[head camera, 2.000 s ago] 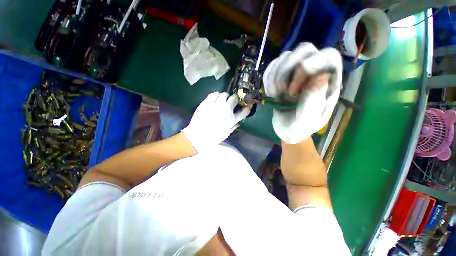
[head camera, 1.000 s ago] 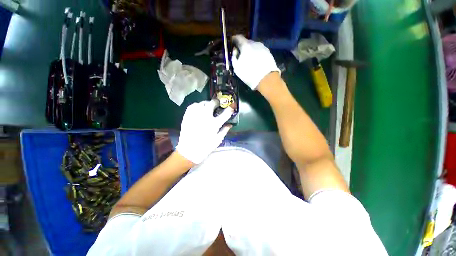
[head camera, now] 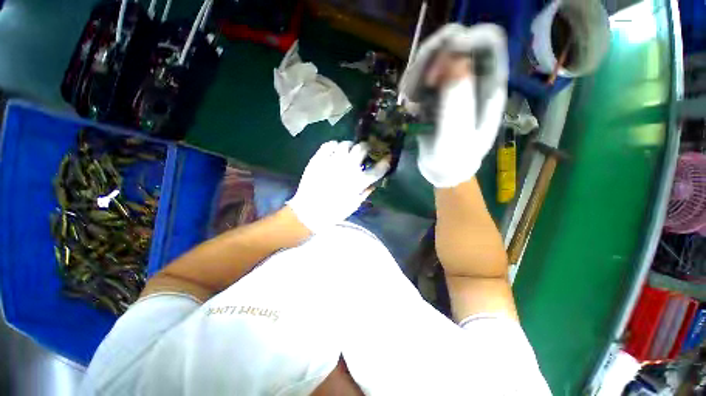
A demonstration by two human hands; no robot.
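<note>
A black lock housing [head camera: 379,128] with metal parts in its open side lies on the dark green mat, its long silver rod [head camera: 416,32] pointing away from me. My left hand [head camera: 333,184], in a white glove, grips the housing's near end. My right hand [head camera: 462,108] is blurred, just right of the housing, with its dark-stained palm side showing and fingers curled. A dark shape lies between this hand and the housing; whether the hand holds it cannot be told. The right hand hides part of the housing's right side.
Crumpled white cloth [head camera: 310,94] lies left of the housing. More black housings [head camera: 159,89] stand at far left. A blue bin [head camera: 166,213] holds brass-coloured parts. At right are a yellow handle [head camera: 506,172], a hammer [head camera: 534,203], a white bucket [head camera: 594,39] and the green conveyor [head camera: 600,178].
My right hand has left the housing's far end, moved right and turned its palm side up. My left hand still holds the near end. The view has tilted.
</note>
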